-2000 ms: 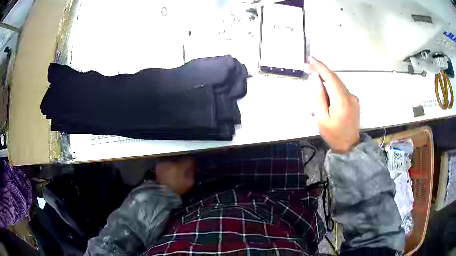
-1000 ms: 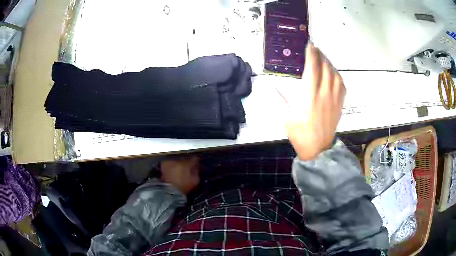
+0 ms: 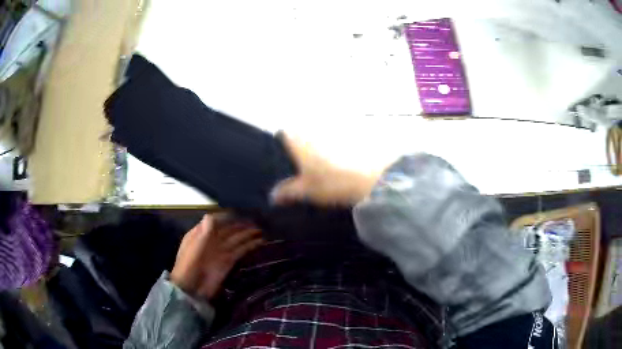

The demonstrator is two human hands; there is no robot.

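Note:
A stack of dark folded fabric panels [image 3: 194,133] lies slanted on the white table, its right end at the front edge. My right hand [image 3: 317,178] is blurred and grips the right end of the stack, fingers on top and thumb at the near side. My left hand [image 3: 217,247] is just below the table edge over the lap, near the stack's lower right end. Its fingers are partly curled and their tips are hidden under the edge, so I cannot tell if it holds anything.
A phone with a lit purple screen [image 3: 440,68] lies at the upper right of the table. A tan board [image 3: 75,109] covers the left end. An orange-brown basket [image 3: 583,272] with clear plastic bags stands at lower right. Purple cloth [image 3: 24,242] is at lower left.
My right hand has moved left from beside the phone onto the stack. The stack has turned, its right end now nearer me. My left hand has moved slightly left. The view has shifted.

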